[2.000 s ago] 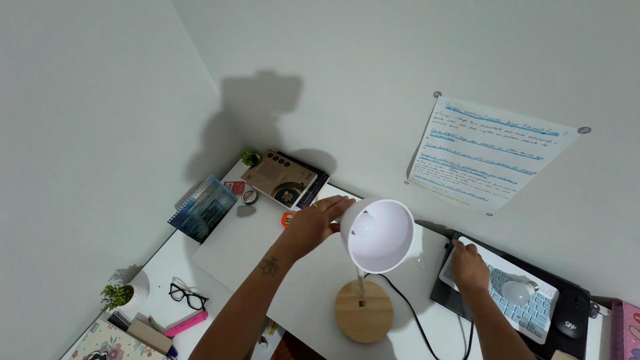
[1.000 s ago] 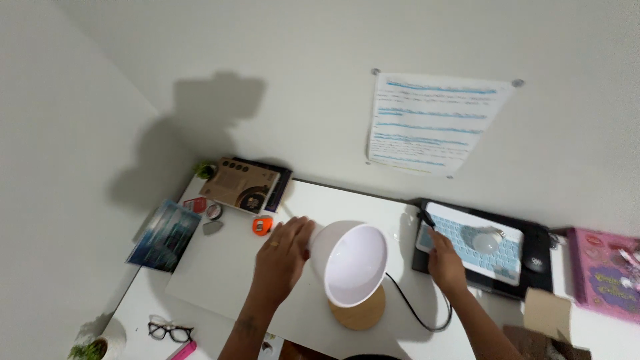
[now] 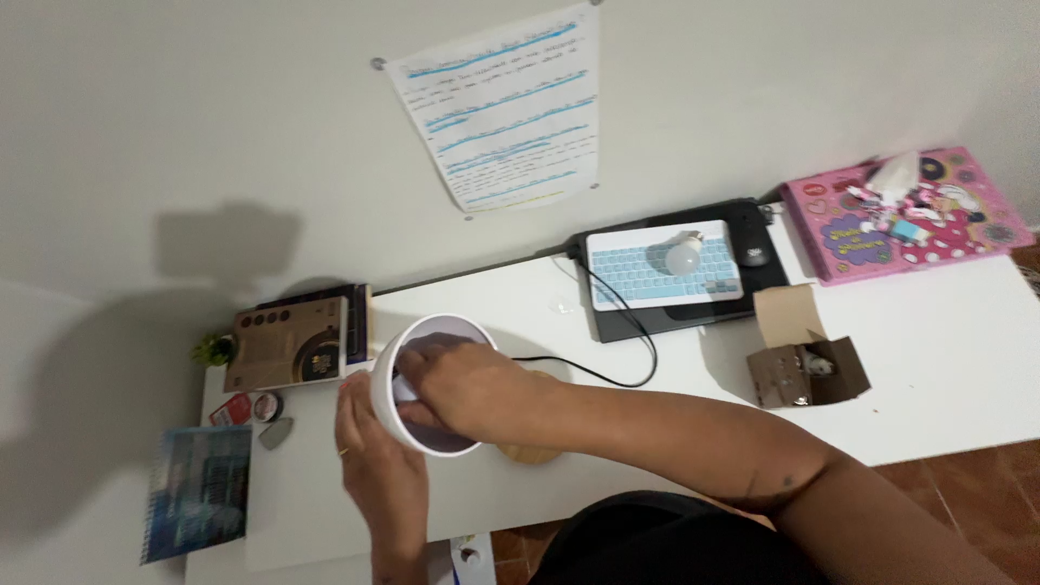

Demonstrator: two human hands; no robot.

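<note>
A white desk lamp's bowl-shaped shade (image 3: 388, 410) faces up toward me, its round wooden base (image 3: 532, 451) partly hidden under my forearm. My left hand (image 3: 370, 443) holds the shade from outside on its left. Inside the shade is my right hand (image 3: 459, 390), its fingers bent around something whitish at the socket, mostly hidden. A light bulb (image 3: 683, 258) lies on a white keyboard with blue keys (image 3: 626, 276). An opened small cardboard box (image 3: 776, 378) stands to the right with a whitish item inside.
A black laptop (image 3: 617, 327) lies under the keyboard, with a black mouse (image 3: 751, 244) on it. A black cable (image 3: 605, 373) curves across the desk. Pink box (image 3: 821, 244) at right; books (image 3: 284, 349), small plant (image 3: 214, 349) and spiral notebook (image 3: 199, 487) at left. Handwritten sheet (image 3: 520, 122) on the wall.
My right hand has moved left from beside the keyboard into the lampshade. My left hand stays at the shade. The view has shifted, bringing the cardboard box fully into sight.
</note>
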